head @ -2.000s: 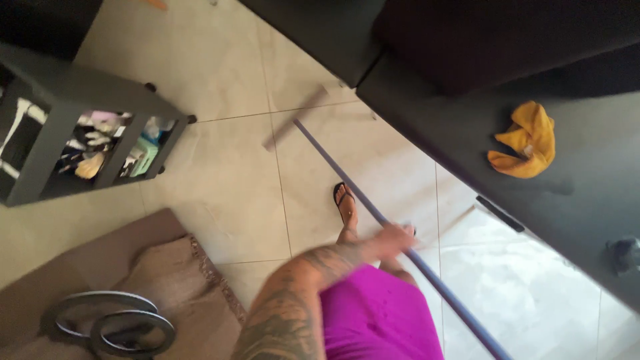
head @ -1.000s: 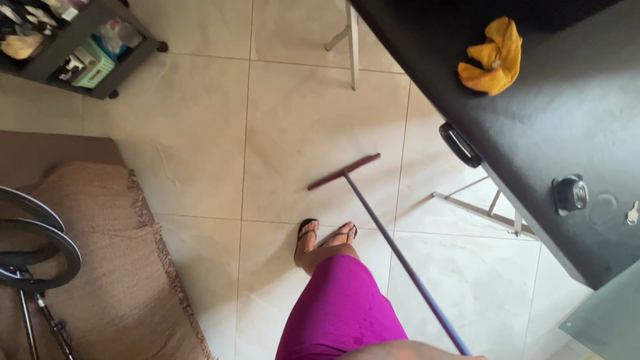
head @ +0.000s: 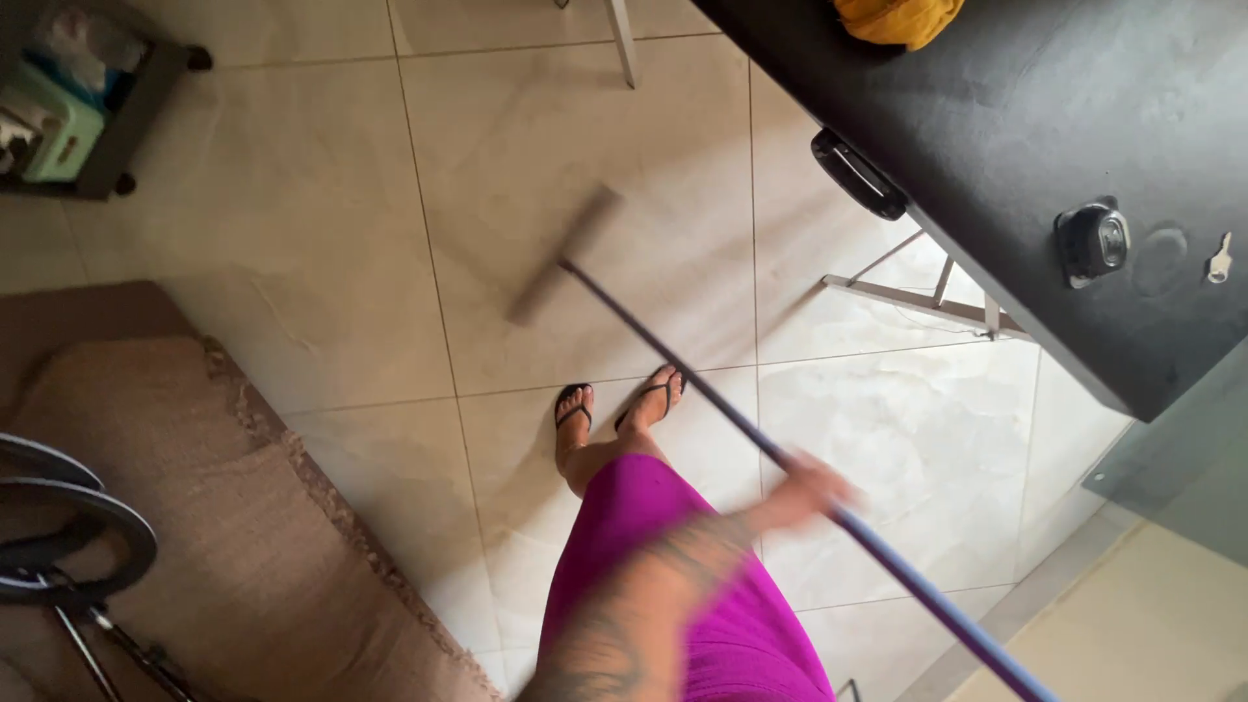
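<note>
My left hand (head: 811, 494), blurred by motion, is closed around the blue-grey handle of what looks like a floor squeegee (head: 726, 409). From the hand the handle runs up and left to a blurred crossbar head (head: 565, 255) over the pale floor tiles, ahead of my feet in black flip-flops (head: 573, 408). The handle's other end leaves the view at the bottom right. My right hand is out of view. Below my tattooed left forearm shows purple clothing (head: 634, 497).
At the right is a black padded table (head: 985, 127) with a yellow cloth (head: 902, 19), a black device (head: 1094, 242) and a key (head: 1219, 258); its metal legs (head: 916, 300) reach the floor. Left are a wheeled cart (head: 146, 107), a brown fabric cover (head: 224, 526) and black wheels (head: 73, 536).
My left hand on the handle, largely out of view a second ago, shows again. The crossbar has turned and sits farther ahead of my feet. The view has shifted towards the table's near end since the first frame.
</note>
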